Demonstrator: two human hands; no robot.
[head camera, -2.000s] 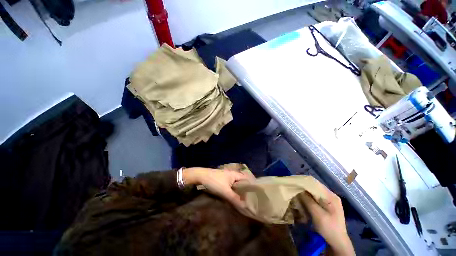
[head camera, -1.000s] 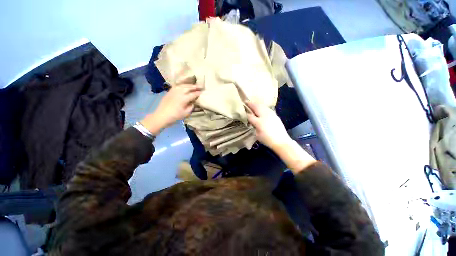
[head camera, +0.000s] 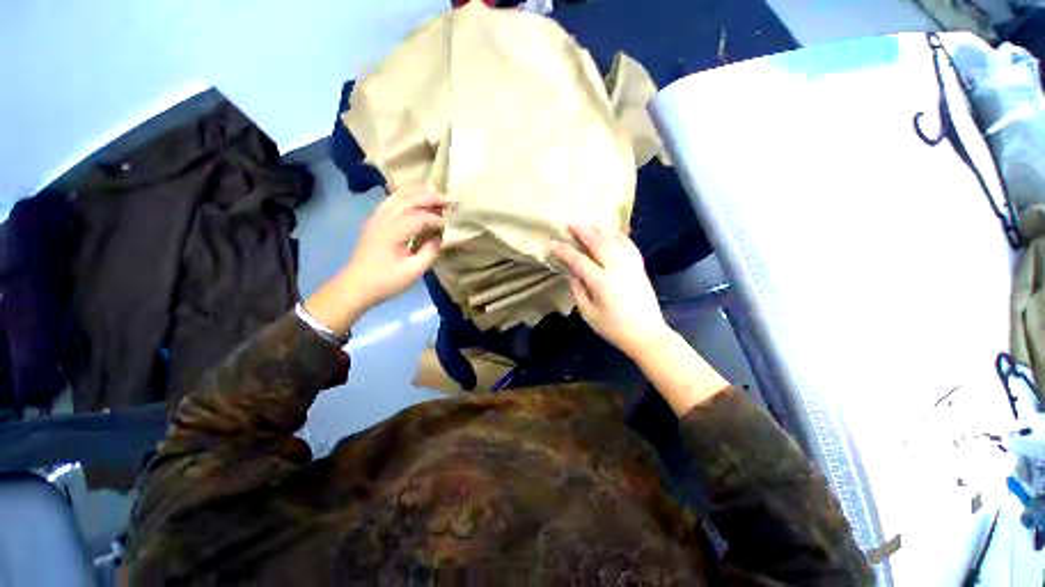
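A stack of khaki cloth pieces (head camera: 527, 126) lies on a dark cloth-covered surface in front of me, its ragged layered edges towards me. My left hand (head camera: 401, 243) is at the near left edge of the top piece, thumb and fingers pinching the cloth there. My right hand (head camera: 610, 281) holds the near right edge of the same top piece between thumb and fingers. The top piece lies nearly flat over the stack.
A white machine table (head camera: 814, 218) with a printed ruler edge stands to the right, with a black hanger (head camera: 974, 161) on it. Part of the sewing machine (head camera: 1029, 459) shows at the right rim. Dark garments (head camera: 172, 252) lie at the left. A khaki scrap (head camera: 458, 369) lies below the stack.
The khaki piece held between my hands has been brought from beside the table onto the stack. Over the last second it has been spread flatter, and my hands stay at its near edge.
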